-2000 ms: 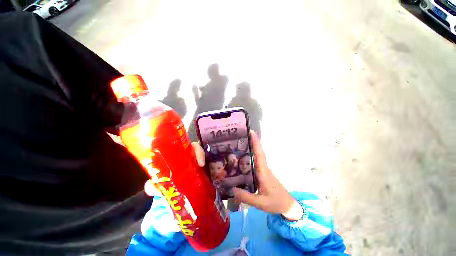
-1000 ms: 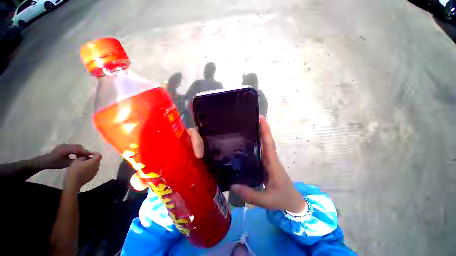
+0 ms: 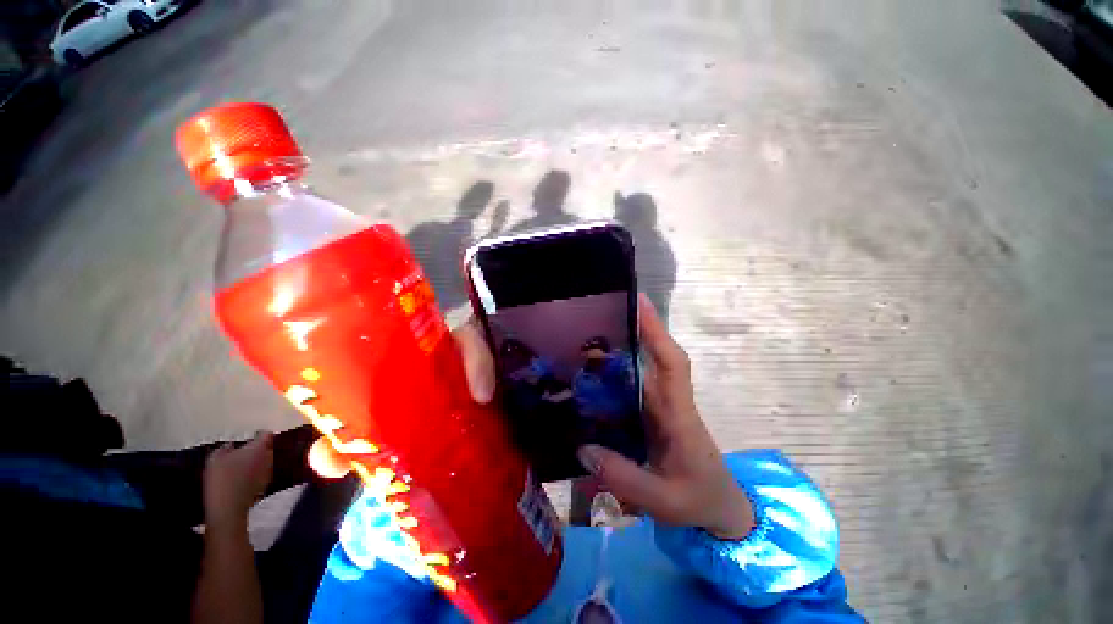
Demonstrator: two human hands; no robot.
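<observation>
A red drink bottle (image 3: 391, 402) with a red cap (image 3: 242, 149) leans up to the left, close to the camera. My left hand (image 3: 474, 362) is mostly hidden behind it; fingers show on both sides of the bottle and at the phone's left edge. A smartphone (image 3: 564, 366) stands upright beside the bottle, its screen showing a picture between dark bands. My right hand (image 3: 671, 427) holds the phone's right side, with the thumb on the lower screen. Both sleeves are bright blue.
A person in dark clothes (image 3: 110, 536) is close at the left, one hand (image 3: 238, 478) showing. A white car (image 3: 112, 27) stands at the top left, a dark vehicle at the top right. Several shadows of people (image 3: 647, 238) fall on the concrete ground (image 3: 879, 293).
The phone screen went from a lock screen with the time, to dark, to a picture. The bottle has shifted left and closer. The dark-clothed person at the left covers less of the view.
</observation>
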